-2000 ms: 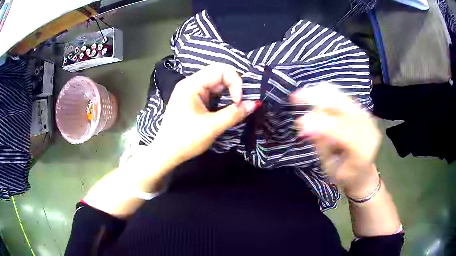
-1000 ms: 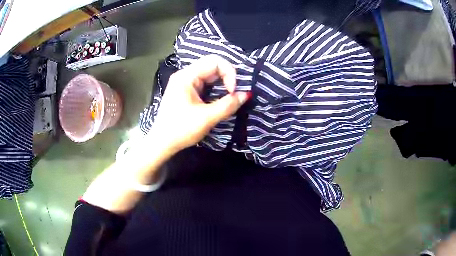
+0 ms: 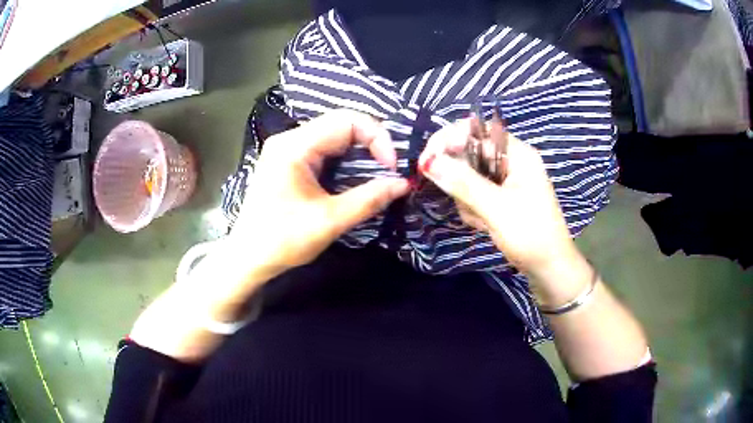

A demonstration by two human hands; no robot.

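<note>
The striped garment (image 3: 528, 91) lies bunched over the lap, dark with white stripes. A narrow dark band (image 3: 419, 132) crosses it at the middle. My left hand (image 3: 310, 190) pinches the garment at the dark band between thumb and a finger. My right hand (image 3: 504, 190) is close to the left fingertips, its thumb and forefinger closed together at the band. Small metal scissors (image 3: 489, 136) are held in the right hand's fingers, blades pointing up. Whether a needle or thread is at the fingertips cannot be seen.
A pink perforated basket (image 3: 136, 178) with orange bits stands on the green floor at left. Behind it is a grey box (image 3: 157, 78) of small round-topped items. More striped garments (image 3: 25, 215) hang at far left. Black cloth (image 3: 693, 194) and a grey-brown surface (image 3: 685, 74) are at right.
My right hand has come back from the lower right edge to the garment beside my left fingertips. My left hand keeps its pinch at the dark band.
</note>
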